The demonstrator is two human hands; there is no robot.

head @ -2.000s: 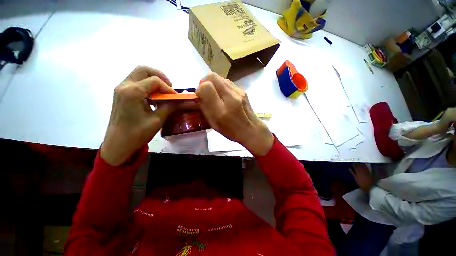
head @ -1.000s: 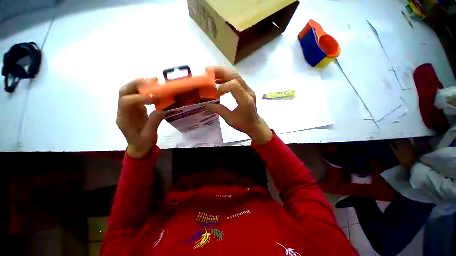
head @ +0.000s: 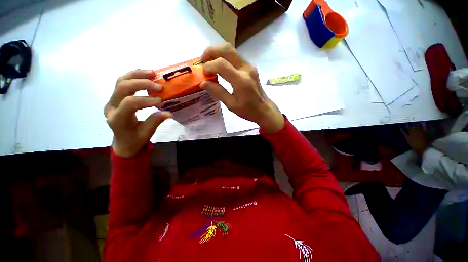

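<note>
An orange retail box (head: 183, 84) is held upright over the table's front part, its orange end facing up with a dark hang slot in it. White and dark printing shows on its side towards me. My left hand (head: 131, 110) grips the box's left end, thumb apart from it at the lower edge. My right hand (head: 238, 87) holds the right end, fingertips on the top edge. A thin yellow-green strip (head: 284, 79) lies on white paper (head: 313, 100) to the right of my right hand.
An open brown carton (head: 220, 18) stands at the back centre. A blue and orange tape dispenser (head: 326, 25) is right of it. A black strap bundle (head: 14, 60) lies far left. A seated person's sleeve (head: 441, 166) shows at right.
The box's dark-slotted flap stood up from the top and now lies flat on the orange end. The hands have shifted slightly around the box. The view has moved, so the carton sits higher.
</note>
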